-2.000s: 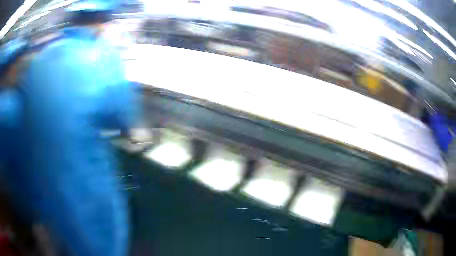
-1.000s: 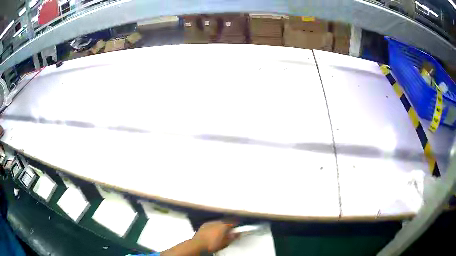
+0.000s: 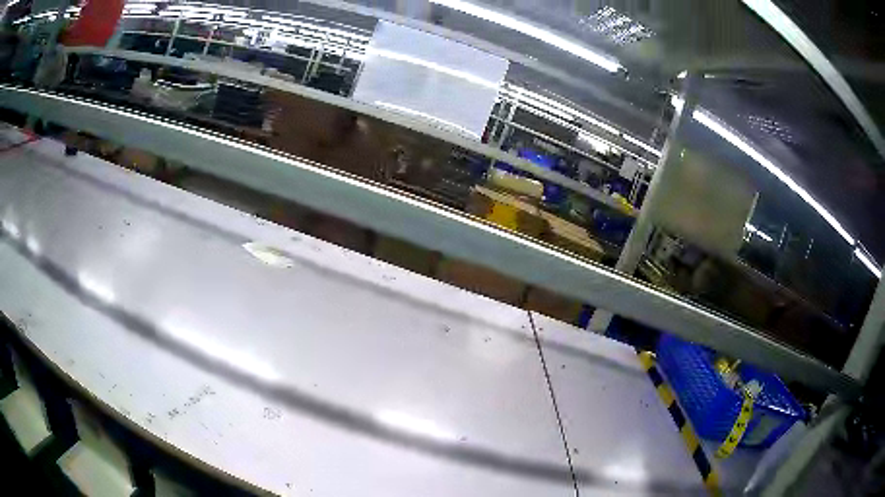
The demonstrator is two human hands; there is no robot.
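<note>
No hand is in view. The long white workbench point(image 3: 320, 340) lies nearest in front of me and runs from the left edge to the lower right. White cartons point(image 3: 95, 470) show dimly in the lower left corner, below the bench's near edge and cut off by the picture's rim. A small pale scrap or sheet point(image 3: 267, 254) lies near the bench's far side.
A grey metal beam point(image 3: 388, 206) crosses above the bench's far edge. A blue slatted basket point(image 3: 704, 393) with yellow tape stands at the right end, beside yellow-black hazard tape point(image 3: 681, 419). A grey post rises at the far right. Brown cartons point(image 3: 480, 277) stand behind the bench.
The view has swung upward and tilted, showing the hall and ceiling lights. The hand that was on a white carton at the bottom has left the picture, and fewer cartons show.
</note>
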